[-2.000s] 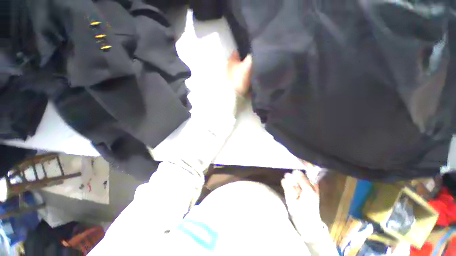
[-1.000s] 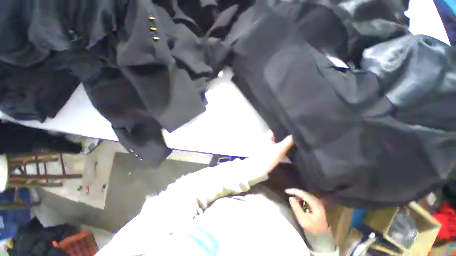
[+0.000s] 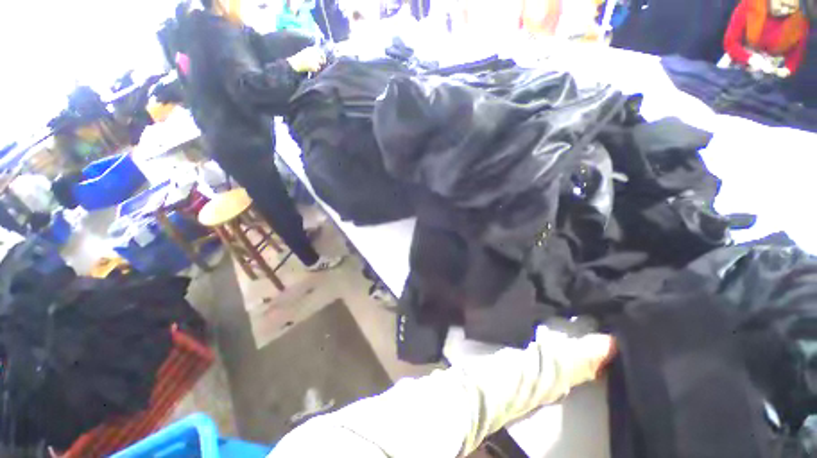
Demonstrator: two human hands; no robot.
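My left hand [image 3: 604, 354] shows small and blurred at the end of a cream sleeve, at the left edge of a matt black garment [image 3: 690, 367]. Its fingers are partly hidden at the cloth, and I cannot tell whether they grip it. My right hand is not in view. A pile of black coats with shiny lining [image 3: 484, 134] lies on the white table [image 3: 385, 250]. A black sleeve [image 3: 425, 304] with a short row of shiny buttons hangs over the near table edge.
A person in dark clothes [image 3: 237, 98] stands at the table's far left end, near a wooden stool [image 3: 226, 207]. A person in red [image 3: 766, 40] is across the table. A black garment heap [image 3: 90, 349], a red basket [image 3: 152, 394] and a blue bin [image 3: 170, 438] are at the lower left.
The view has swung up and to the left, bringing the room and people in. My right hand has left the picture. My left hand still shows by a black garment's edge.
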